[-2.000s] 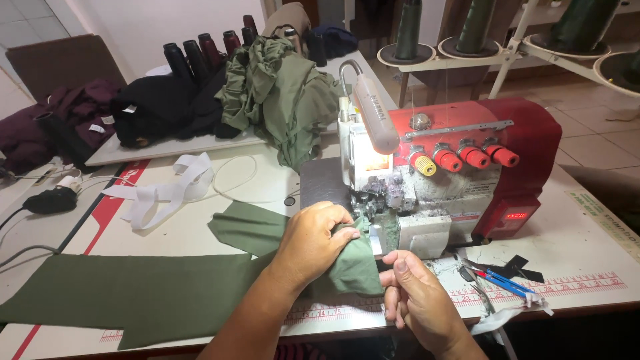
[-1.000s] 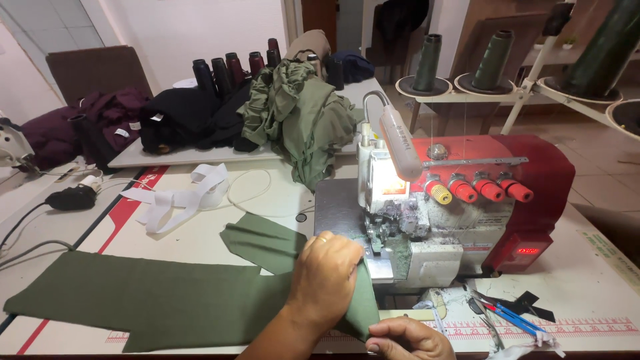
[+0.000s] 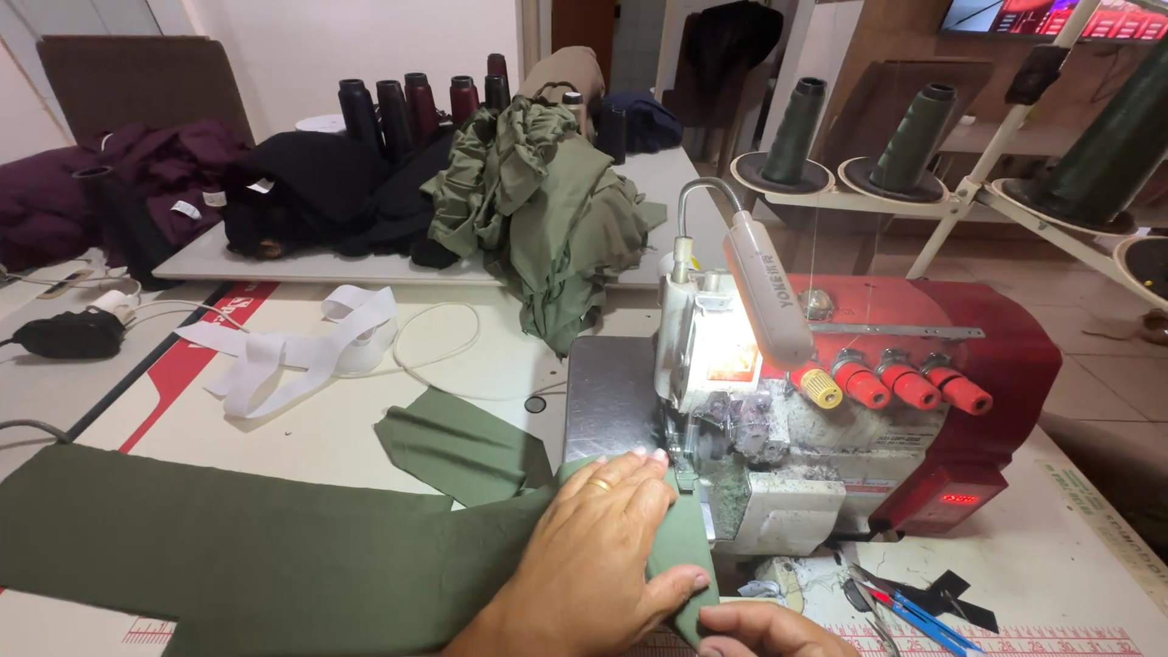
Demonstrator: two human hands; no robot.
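My left hand [image 3: 593, 547], with a ring on one finger, lies flat over olive green fabric [image 3: 301, 538], its fingertips beside the presser foot [image 3: 684, 479] of a red and white overlock sewing machine [image 3: 876, 365]. At the bottom edge, my right hand [image 3: 771, 630] pinches the near corner of the same fabric between thumb and finger; part of this hand is cut off by the frame. The fabric's edge lies at the presser foot, and the rest spreads left over the table. A lamp lights the needle area. Another green flap of cloth [image 3: 456, 447] lies behind.
White elastic tape [image 3: 274, 365] lies at the left, near a cable. Behind are heaped green garments [image 3: 547, 201], black cloth [image 3: 310, 192] and dark thread cones [image 3: 418, 109]. Green thread cones [image 3: 796, 137] stand on a rack above the machine. Blue-handled snips [image 3: 922, 620] and black scraps lie at the right.
The green fabric at the machine now lies flatter, its edge straight along the presser foot. My left hand has flattened on it, and my right hand has moved down toward the near corner.
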